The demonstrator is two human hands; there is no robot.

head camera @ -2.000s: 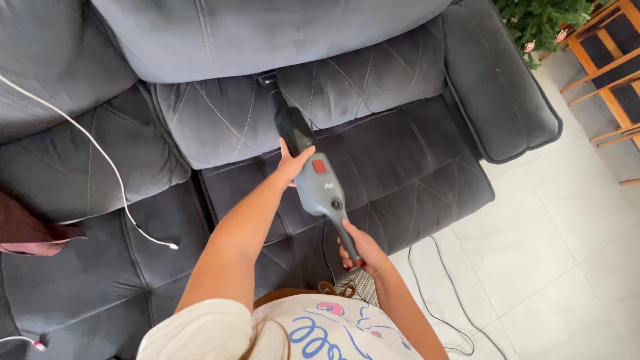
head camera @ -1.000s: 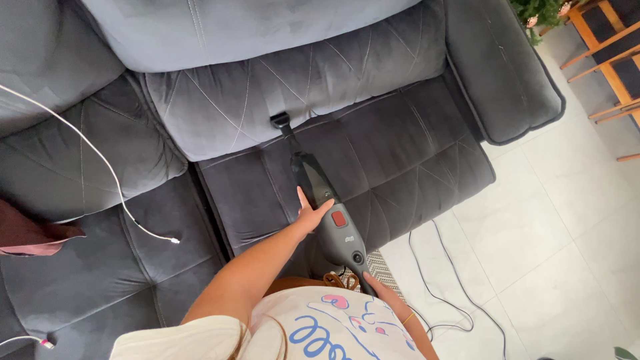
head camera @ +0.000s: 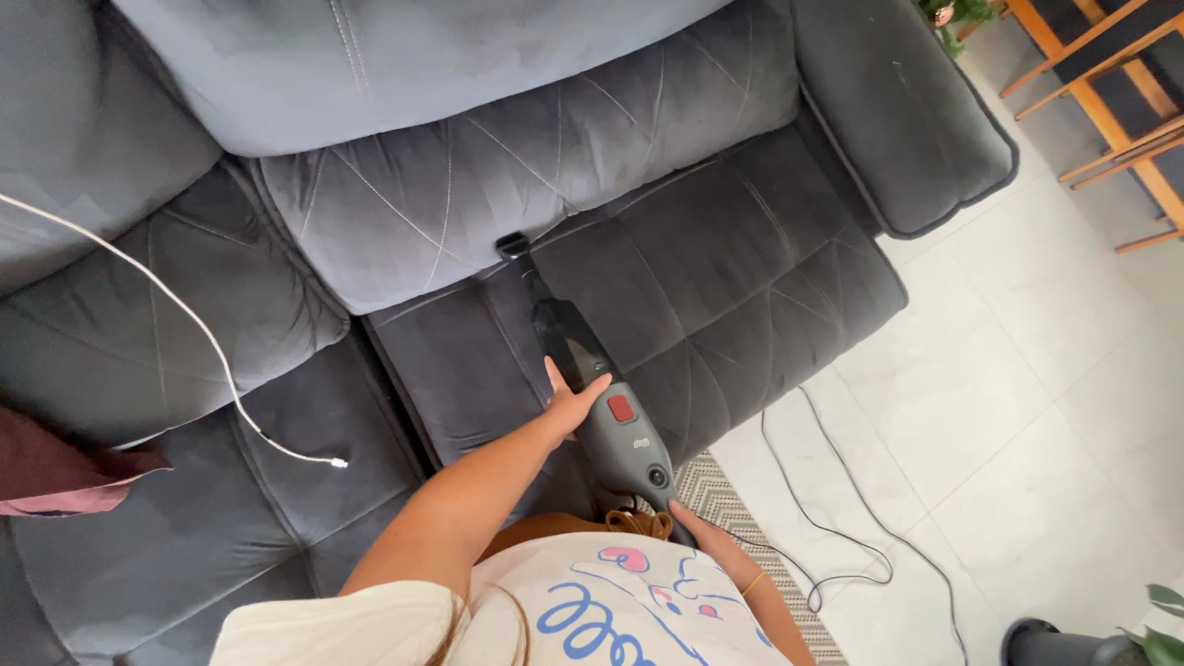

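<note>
A grey and black handheld vacuum cleaner (head camera: 629, 444) with a red button runs diagonally across the seat of a dark grey sofa (head camera: 721, 277). Its black nozzle (head camera: 513, 246) rests at the crease between the seat and the quilted lower backrest (head camera: 518, 157). My left hand (head camera: 573, 404) grips the body from the left side, near the dark dust container. At the rear handle is my right hand (head camera: 692, 525), wrapped round it and partly hidden by the vacuum and my shirt.
A white charging cable (head camera: 208, 335) trails over the left seat beside a maroon cloth (head camera: 65, 467). On the tiled floor lie a thin black cord (head camera: 874, 518) and a patterned rug (head camera: 740, 518). Wooden chairs (head camera: 1110, 120) stand top right, a dark plant pot (head camera: 1064, 643) bottom right.
From the upper part of the quilted backrest, the nozzle has come down to the seat crease. Both hands have moved down and toward my body with the vacuum.
</note>
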